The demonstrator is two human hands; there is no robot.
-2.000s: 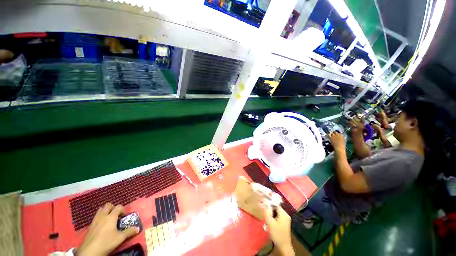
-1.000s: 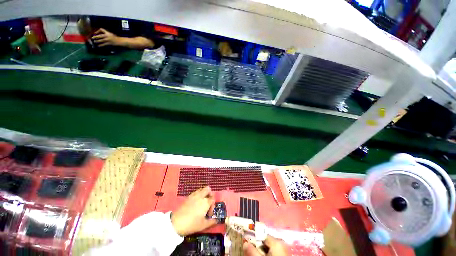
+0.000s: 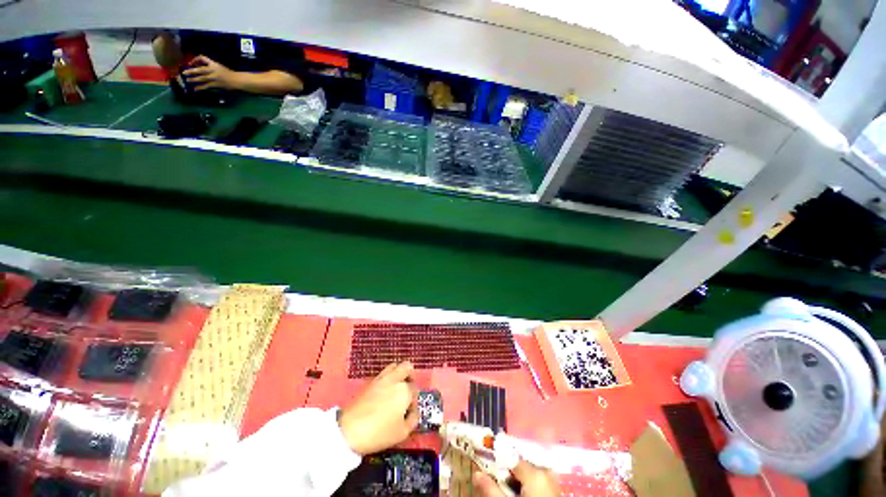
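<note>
My left hand (image 3: 382, 412) holds a small dark panel with pale marks (image 3: 428, 411) at its fingertips, low in the centre. My right hand (image 3: 529, 480), partly cut off by the bottom edge, holds a white-tan hot glue gun (image 3: 470, 443); its front end is at the panel's lower edge. Whether it touches cannot be told. A black device housing with circuitry inside (image 3: 396, 474) lies below my left hand. Black pad strips (image 3: 487, 406) lie right of the panel.
Blister trays (image 3: 124, 404) and cream-yellow adhesive sheets (image 3: 216, 374) are at left. A dark grid sheet (image 3: 432, 348), parts box (image 3: 581, 356), brown card (image 3: 653, 464), dark strip sheet (image 3: 692, 442) and fan (image 3: 783, 395) extend rightward. Beyond the green conveyor (image 3: 389, 243), a person's arm (image 3: 243, 78) shows.
The view has swung left since the first frame. The glue gun has come from the brown card at right to the panel in my left hand. Over the last second, the hands have barely moved.
</note>
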